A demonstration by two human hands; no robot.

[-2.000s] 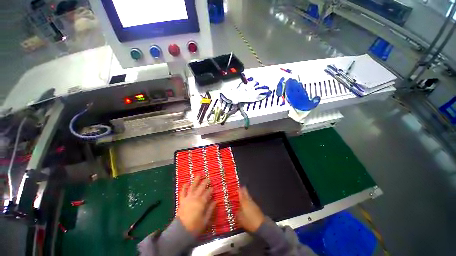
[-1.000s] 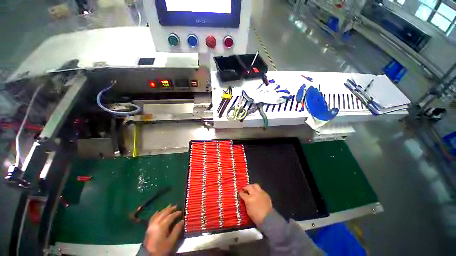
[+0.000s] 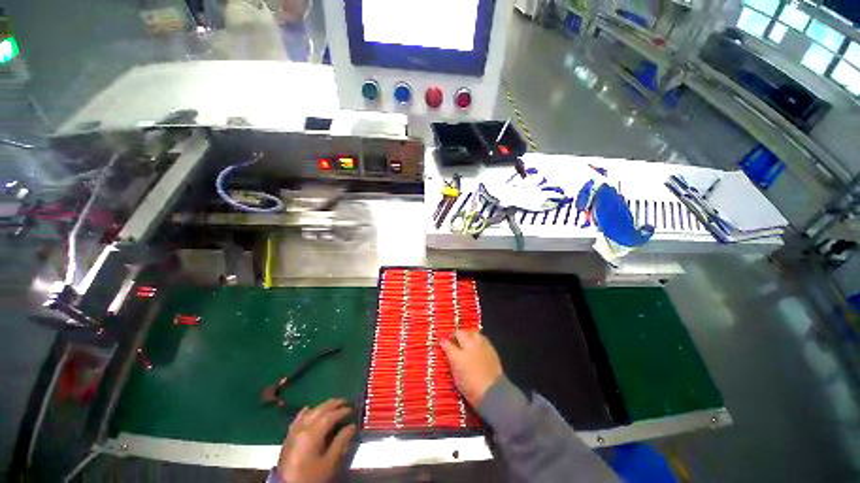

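Observation:
The black parts tray (image 3: 556, 363) lies on the green work mat (image 3: 212, 382), its left part filled with rows of short red wires (image 3: 405, 349). My right hand (image 3: 473, 366) rests on the right edge of the rows, fingertips together at the wires; whether it grips one cannot be told. My left hand (image 3: 319, 441) is at the mat's front edge, left of the tray, fingers bent and apart, with nothing seen in it. Dark pliers (image 3: 300, 375) lie open on the mat. A few loose red wires (image 3: 187, 321) lie at the mat's left.
The grey machine body (image 3: 302, 160) runs behind the mat, with a silvery arm (image 3: 141, 222) at left. A control panel (image 3: 415, 90) stands behind. The white shelf (image 3: 556, 229) holds hand tools (image 3: 486, 212), a blue shape (image 3: 613, 219), a black bin (image 3: 478, 141) and papers (image 3: 745, 203).
My left hand has left the red rows for the mat's front edge. My right hand has moved slightly up along the rows. Another loose red wire shows at left. The view has shifted.

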